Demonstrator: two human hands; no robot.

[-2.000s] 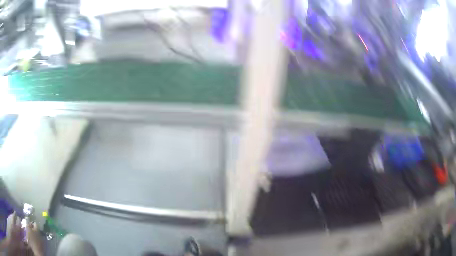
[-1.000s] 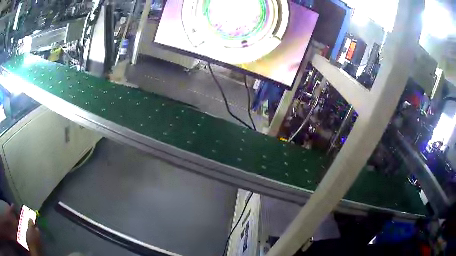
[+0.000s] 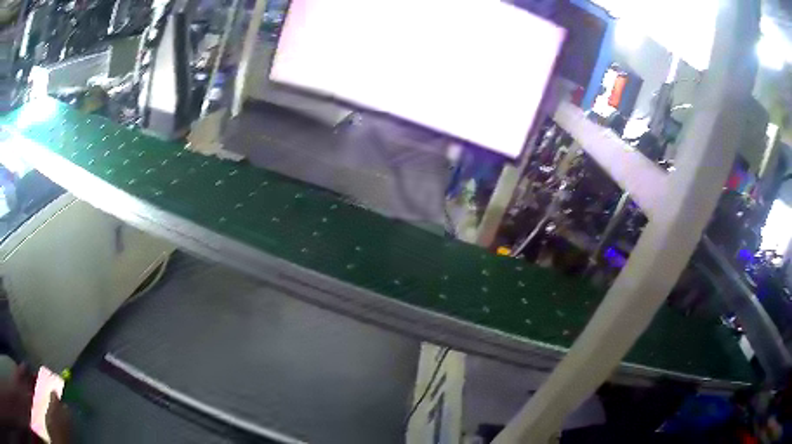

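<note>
Neither of my hands is in view. A long green conveyor belt (image 3: 347, 251) with a metal edge rail runs slanting from upper left to lower right. Tiny pale parts sit spaced in rows on it; their type is too small to tell. A large monitor (image 3: 417, 74) behind the belt shows a bright, nearly blank white-pink screen. A thick white frame post (image 3: 638, 273) crosses the belt at the right.
Another person's hand (image 3: 59, 418) holds a lit smartphone (image 3: 42, 401) at the bottom left edge. A pale cabinet (image 3: 74, 269) stands below the belt at left. A metal bar (image 3: 187, 401) lies low in front. A dim blue bin (image 3: 708, 409) shows at lower right.
The view has tilted and risen from the ledge, bringing the monitor into sight. The screen has gone from coloured rings to nearly blank white. The black trays seen earlier are now mostly out of view.
</note>
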